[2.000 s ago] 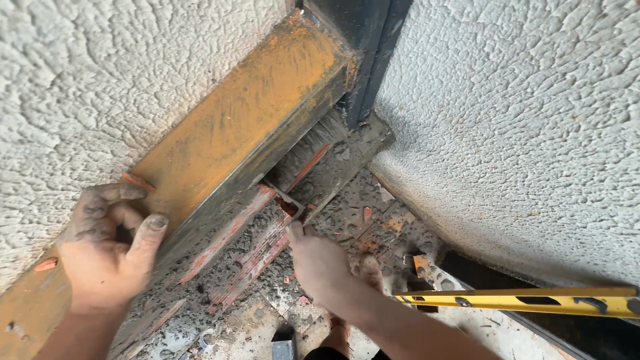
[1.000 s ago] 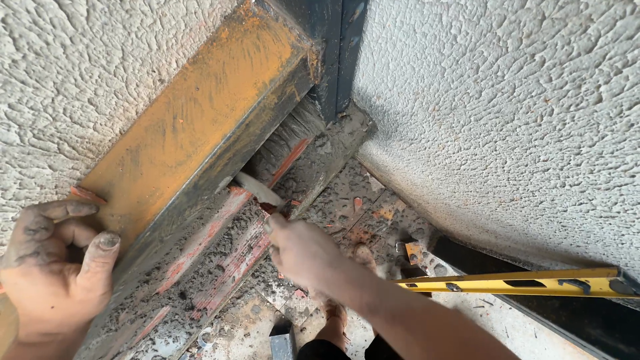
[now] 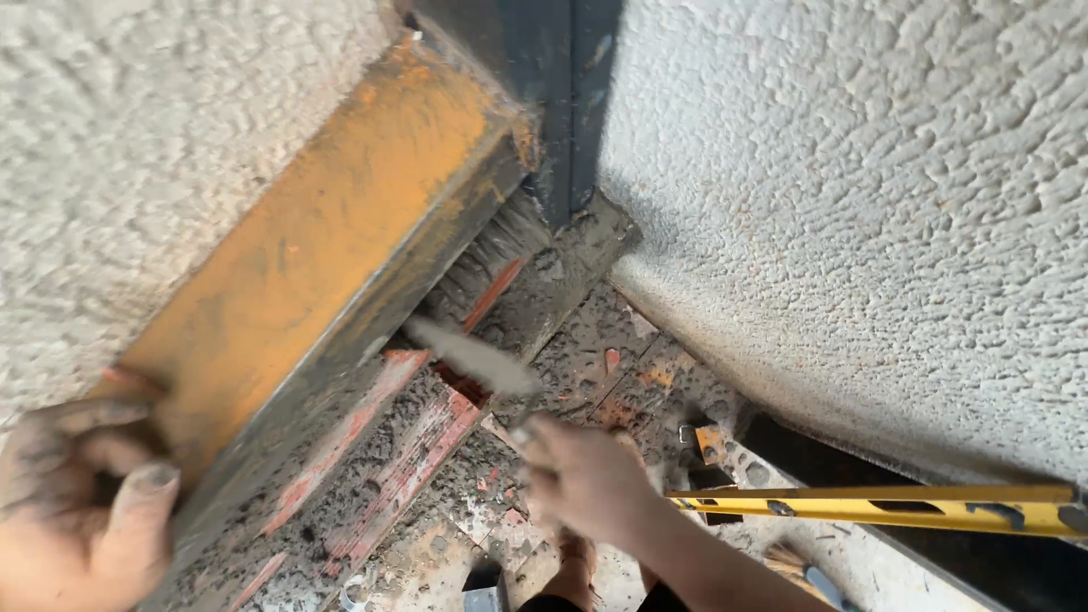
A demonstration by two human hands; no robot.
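My right hand (image 3: 582, 480) grips a trowel (image 3: 476, 357) with a narrow blade smeared grey. The blade lies over a gap between red hollow bricks (image 3: 399, 476), its tip at the lower edge of an orange-painted metal beam (image 3: 340, 229). Wet grey mortar (image 3: 489, 246) fills the joint under the beam's far end, beside a dark metal post (image 3: 561, 110). At the lower left, my left hand (image 3: 93, 501) is by the beam, fingers curled and dirty with mortar; whether it holds anything is hidden.
Rough white textured walls stand left and right (image 3: 850, 212). A yellow spirit level (image 3: 875, 510) extends from the right over a black object. On the mortar-spattered floor are a brush (image 3: 803, 574), a grey box-shaped metal piece (image 3: 484, 591) and brick crumbs. My feet are near the bottom centre.
The trowel's blade, mostly hidden two seconds ago, now shows broadly across the gap in the bricks. My left hand remains near the beam. The view has shifted somewhat.
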